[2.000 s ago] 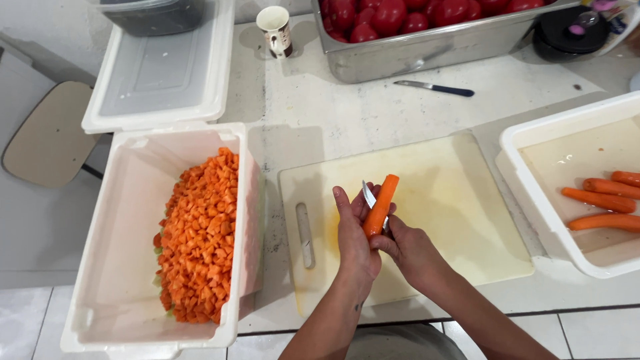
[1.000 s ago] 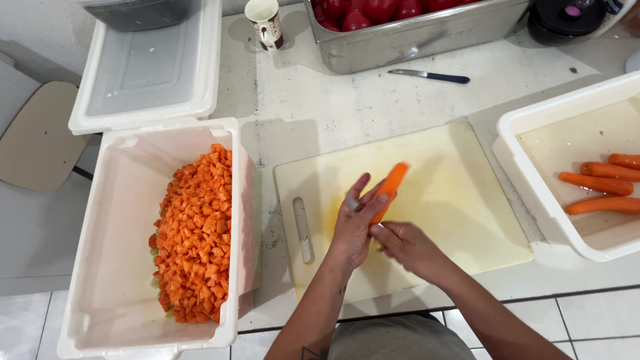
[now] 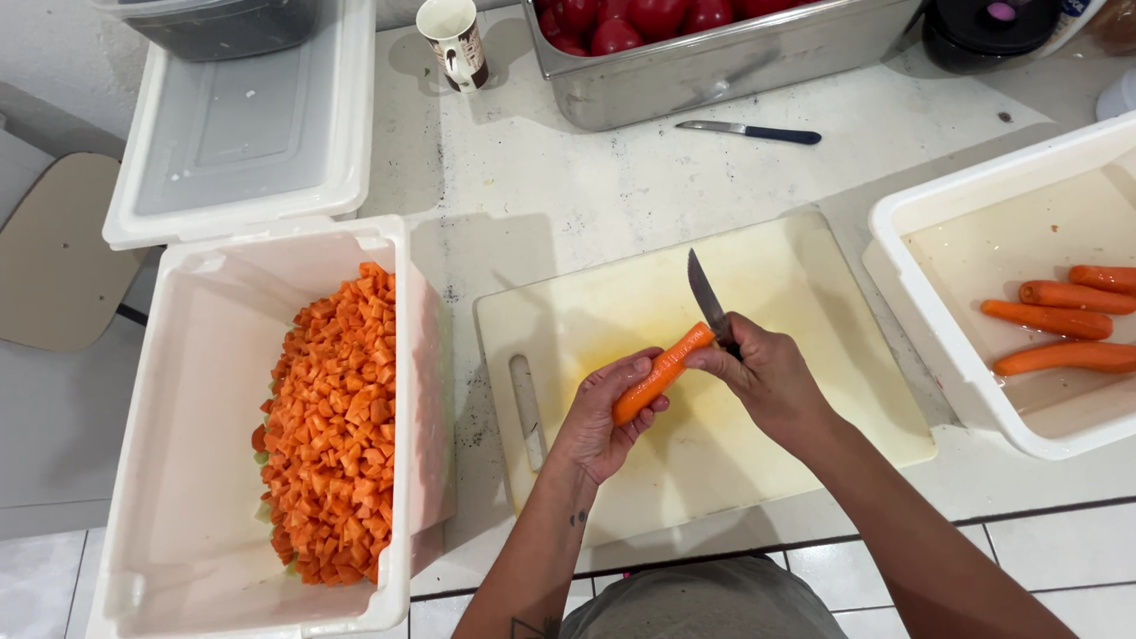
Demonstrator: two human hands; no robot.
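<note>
My left hand [image 3: 612, 413] is closed around a peeled carrot [image 3: 661, 374], tilted up to the right over the plastic cutting board [image 3: 710, 479]. My right hand [image 3: 768, 377] grips the dark handle of a knife [image 3: 708, 293], its blade pointing up and away, and its thumb rests by the carrot's upper end. Diced carrot [image 3: 337, 435] is heaped along the right side of a white plastic bin [image 3: 401, 497] on the left. Several whole carrots [image 3: 1065, 357] lie in shallow water in a white tub [image 3: 985, 382] on the right.
A second knife [image 3: 754, 130] lies beyond the board, near a steel pan [image 3: 657, 89] of red, round produce [image 3: 617, 35]. A patterned mug [image 3: 454, 53] stands at the back. Behind the bin is a translucent lid [image 3: 240, 133]; a black-lidded container [image 3: 985, 31] stands at the back right.
The knife blade, earlier seen alongside the carrot, now points up and away past its far end. The carrot now leans further right, and my right hand has moved up to its upper end.
</note>
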